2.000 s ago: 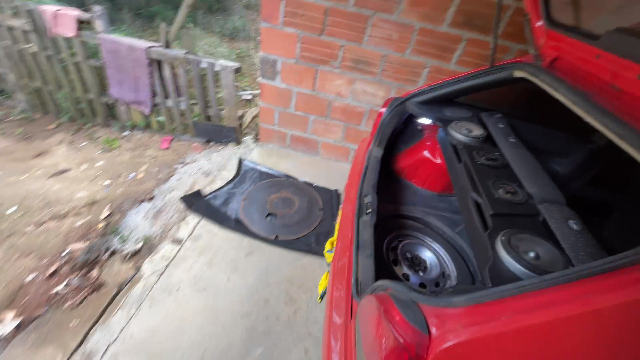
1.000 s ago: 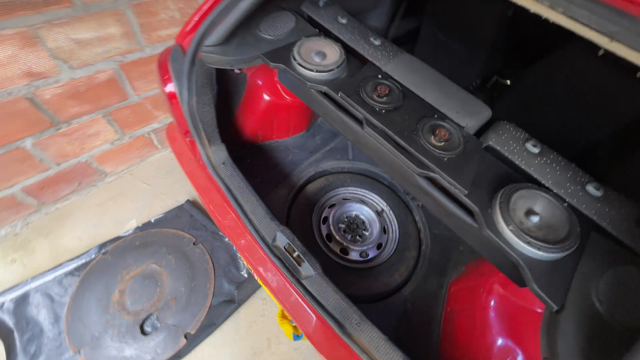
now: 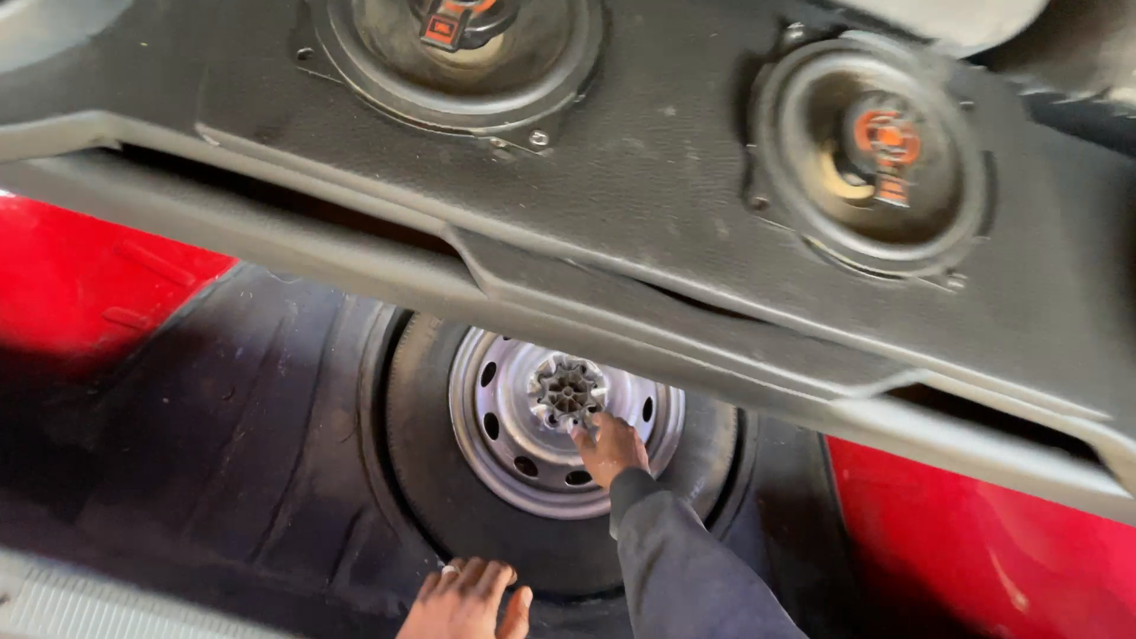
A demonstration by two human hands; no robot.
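Observation:
A spare wheel with a silver steel rim and a black tyre lies flat in the round well of the car's boot. At the rim's centre is a dark star-shaped retaining knob. My right hand reaches to the knob's lower edge, its fingertips at or just beside it; whether they grip it is unclear. Near the bottom of the view, my left hand is by the near edge of the wheel well, fingers together and slightly bent, a ring on one finger, with no object visible in it.
A black parcel shelf with a left speaker and a right speaker overhangs the wheel's far side. Red body panels flank the boot floor. A ribbed grey sill trim crosses the lower left corner.
The view has moved in close over the boot. Both my hands have come into view, the right one now at the centre of the spare wheel.

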